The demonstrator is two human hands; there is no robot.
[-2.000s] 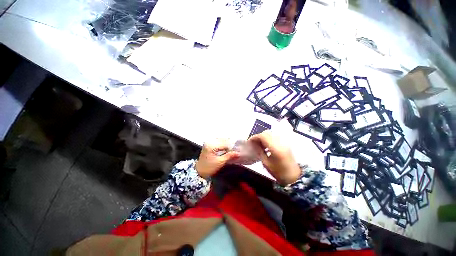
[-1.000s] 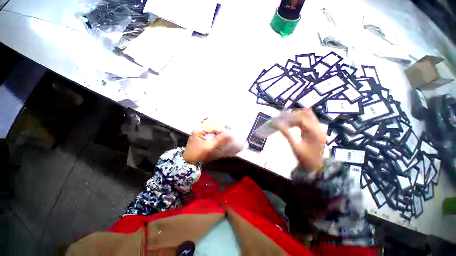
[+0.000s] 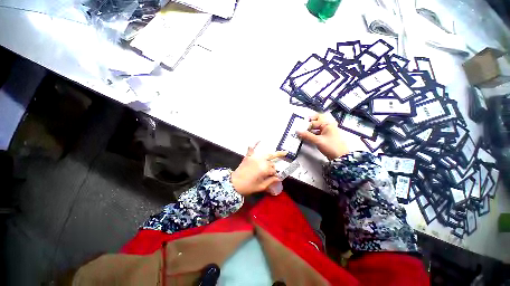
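A black tag (image 3: 291, 151) lies on the stack spot at the table edge before me, with a white label (image 3: 295, 133) over its middle and a black border showing. My right hand (image 3: 324, 136) has its fingertips on the label's right side. My left hand (image 3: 258, 172) is just left of and below the tag, one finger at its lower end, and holds a small white label strip (image 3: 288, 170). The large heap of labelled tags (image 3: 386, 106) lies to the right, white centres in black frames.
A green tape roll (image 3: 323, 6) is at the top edge. White sheets (image 3: 168, 36) and a crumpled clear plastic bag (image 3: 112, 17) lie at upper left, with paper scraps near the left table edge. An open cardboard box (image 3: 482, 68) stands right of the heap, near dark plastic bags (image 3: 499, 123).
My right hand has brought a white label down onto the bare dark tag. My left hand has moved right, to the tag's lower end. The view has shifted, so the tape roll sits higher.
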